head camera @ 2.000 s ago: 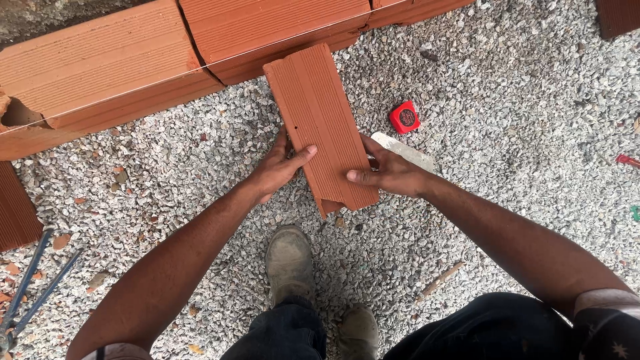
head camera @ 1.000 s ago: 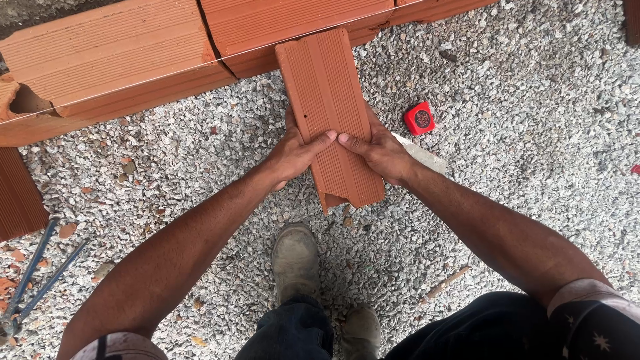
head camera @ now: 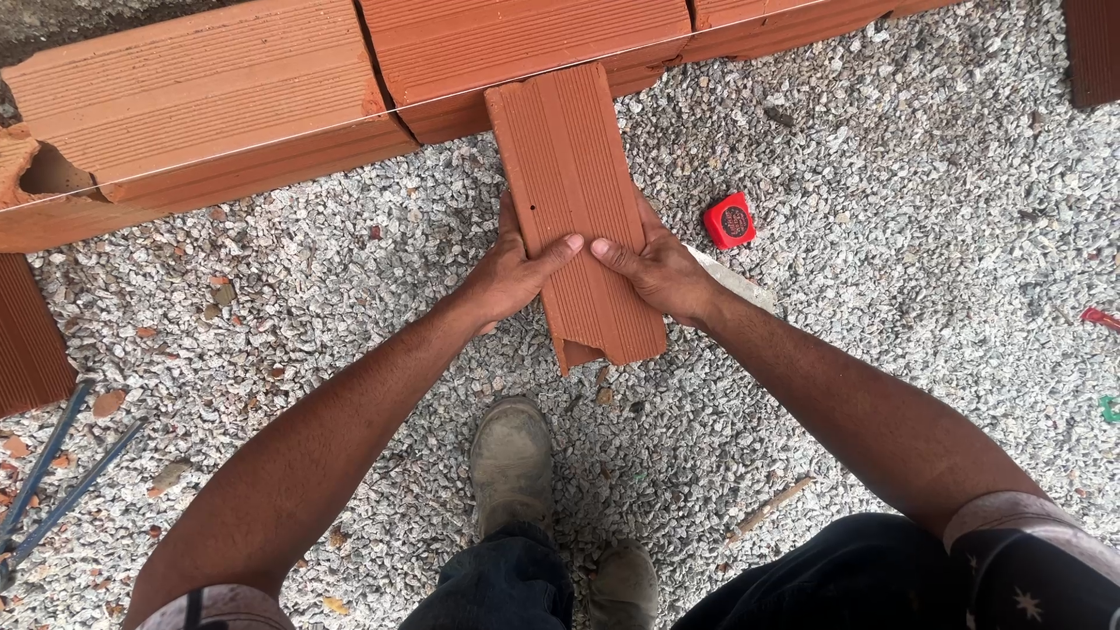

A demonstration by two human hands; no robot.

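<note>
A hollow clay brick (head camera: 577,192) with a ribbed face and a chipped near end is held between my two hands. My left hand (head camera: 516,267) grips its left side and my right hand (head camera: 669,267) its right side; both thumbs lie on the upper face, close together, while the fingers are partly hidden at the sides. The brick's far end overlaps the front of a row of laid clay bricks (head camera: 525,44) in the view; whether they touch, I cannot tell. A thin white string (head camera: 262,142) runs along that row.
On the gravel lie a red tape measure (head camera: 729,220) and a pale flat piece (head camera: 735,282), partly behind my right hand. Blue metal bars (head camera: 74,490) and a dark red brick (head camera: 31,341) are at the left. My boots (head camera: 512,459) stand below the brick.
Since two seconds ago, my hands have shifted on the brick, bringing the thumbs close together on its face. The brick has turned slightly more upright in the view.
</note>
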